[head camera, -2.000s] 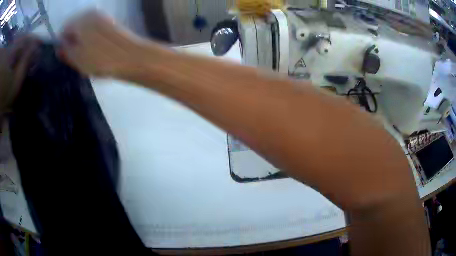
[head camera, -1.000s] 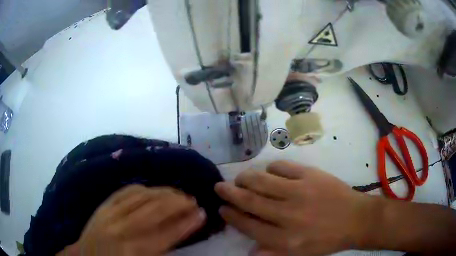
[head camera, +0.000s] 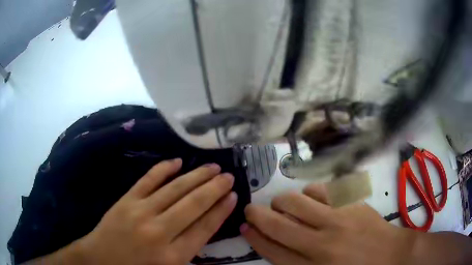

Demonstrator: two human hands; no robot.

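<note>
The black fabric piece (head camera: 103, 155) with a few purple-pink tufts lies on the white table, its right edge at the presser foot (head camera: 239, 155). My left hand (head camera: 171, 212) lies flat on the fabric, fingers slightly spread. My right hand (head camera: 310, 222) is at the fabric's right edge, fingertips against it; whether it pinches the edge is hard to tell. The white sewing machine head (head camera: 233, 62) fills the upper frame and hides the needle. The needle plate (head camera: 260, 163) shows right of the foot.
Shears with red-orange handles (head camera: 422, 186) lie at the right, their blades mostly hidden. A round perforated disc (head camera: 288, 166) sits right of the needle plate. A cream knob (head camera: 350, 189) hangs over my right hand. A dark bed seam runs below the fabric.
The fabric has moved up to the presser foot and covers the left of the plate. My left hand has flattened on it. The view is closer to the machine head.
</note>
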